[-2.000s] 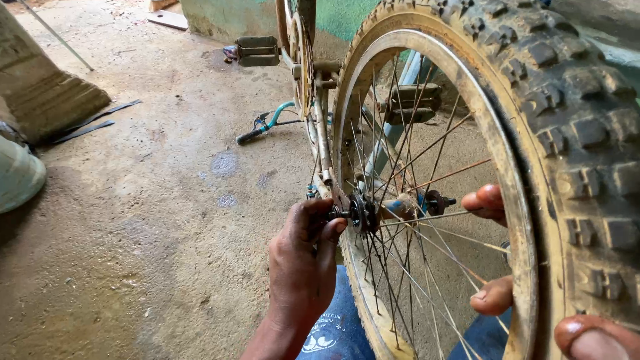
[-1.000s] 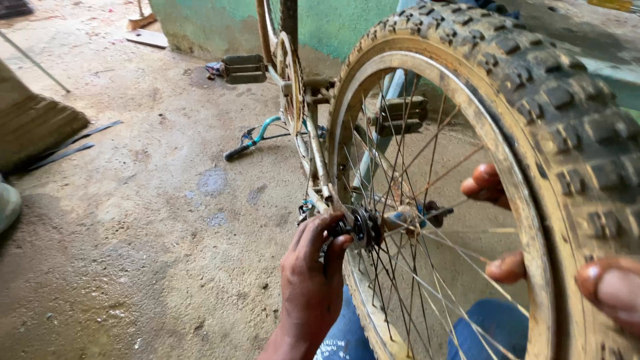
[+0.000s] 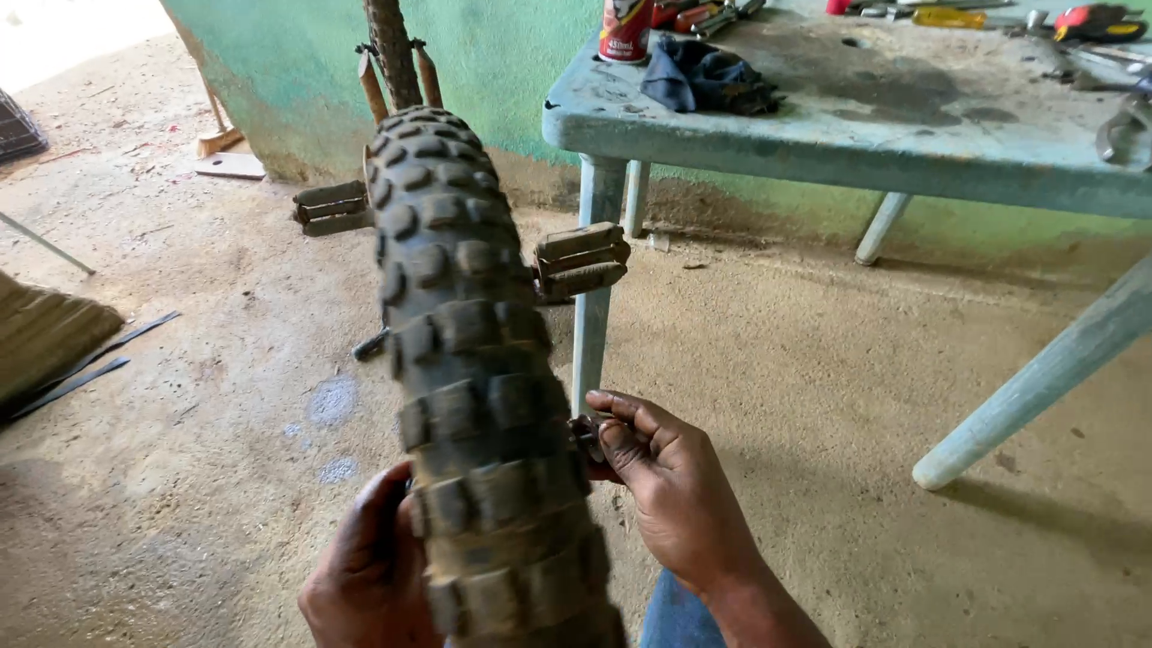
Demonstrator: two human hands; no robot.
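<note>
A knobby bicycle tire (image 3: pixel 486 387) stands upright down the middle, seen tread-on, and hides the spokes and most of the frame. On its right side my right hand (image 3: pixel 675 486) has thumb and fingers closed on a dark axle end (image 3: pixel 589 436) at the hub. My left hand (image 3: pixel 373 558) is low on the tire's left side, its fingertips hidden behind the tread, so what it holds does not show. Beyond the tire are two pedals, one at the left (image 3: pixel 333 209) and one at the right (image 3: pixel 580 259).
A pale blue-green table (image 3: pixel 810 162) at the upper right carries a dark cloth (image 3: pixel 706 76), a can (image 3: pixel 625 31), a yellow-handled tool (image 3: pixel 949 17) and other tools. One table leg (image 3: pixel 1035 387) slants down at right. Black strips (image 3: pixel 76 387) and a brush (image 3: pixel 219 139) lie left.
My right hand has moved from the tire and rim to the hub's right side. My left hand was at the hub's left side and is now partly hidden. The view has swung to the right.
</note>
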